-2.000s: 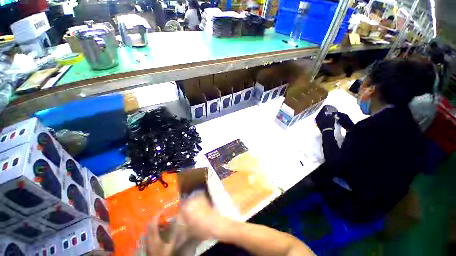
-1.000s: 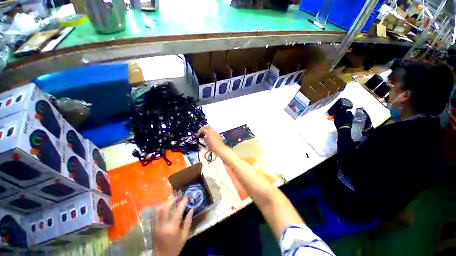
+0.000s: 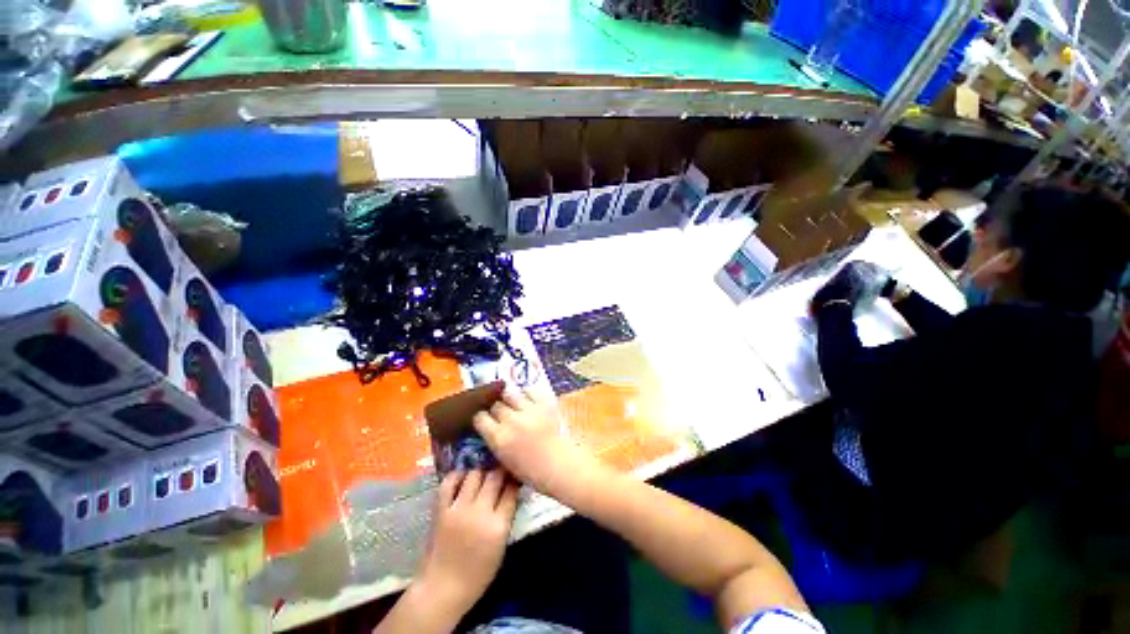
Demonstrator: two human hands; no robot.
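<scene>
An open retail box (image 3: 460, 414) stands on the printed sheet in front of me, its brown flap up at the back and something dark and shiny inside. My left hand (image 3: 473, 520) holds the near side of the box, fingertips at its rim. My right hand (image 3: 523, 434) is over the right side of the box, fingers beside the flap; they hide most of the opening, and whether they hold anything is unclear. A tangled heap of black cables (image 3: 421, 282) lies behind the box.
Closed white boxes (image 3: 93, 291) are stacked at left. Open boxes (image 3: 597, 204) stand in rows under the green shelf (image 3: 496, 43). A blue bin or block (image 3: 236, 186) is behind the cables. A person in black (image 3: 954, 396) sits at right, hands on the bench.
My right hand has moved from the edge of the cable heap back to the box. My left hand has shifted right along the box's near side. The camera view has shifted slightly.
</scene>
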